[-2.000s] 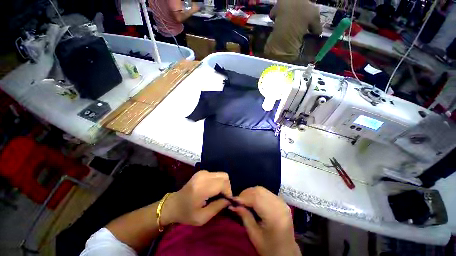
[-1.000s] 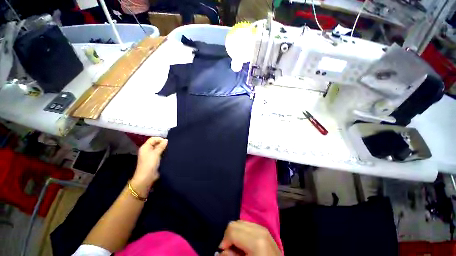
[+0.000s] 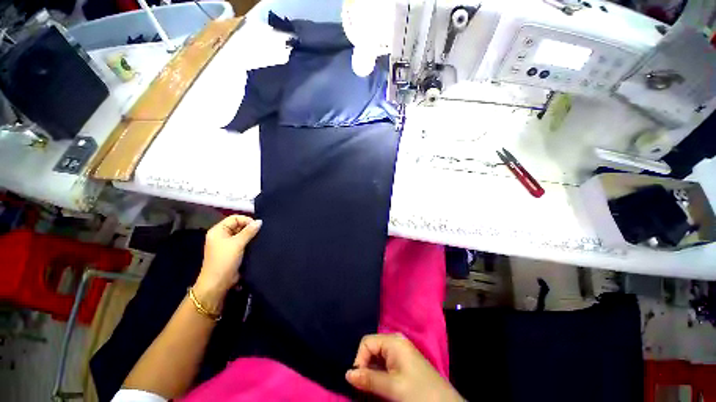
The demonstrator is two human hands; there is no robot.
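A long dark garment panel (image 3: pixel 322 196) lies from the sewing table down over my lap. A crosswise seam shows near its upper part, and its right edge is at the presser foot and needle (image 3: pixel 400 118). My left hand (image 3: pixel 228 247) pinches the panel's left edge at the table's front edge. My right hand (image 3: pixel 392 367) is over the panel's lower right edge, fingers curled; whether it grips cloth I cannot tell. The white sewing machine (image 3: pixel 502 47) with a lit screen stands at upper right. Red-handled snips (image 3: pixel 521 173) lie right of the needle.
A tray with dark bits (image 3: pixel 652 212) sits at the table's right end. A brown cardboard strip (image 3: pixel 161 106) lies along the left. A pale blue bin (image 3: pixel 149 20) is behind. Black cut pieces (image 3: pixel 542 349) are below the table at right. A red stool (image 3: pixel 47 275) stands at left.
My hands have moved apart from their earlier meeting point, and the panel now lies spread between them. The view has shifted closer. My right hand's fingers have turned in the last second.
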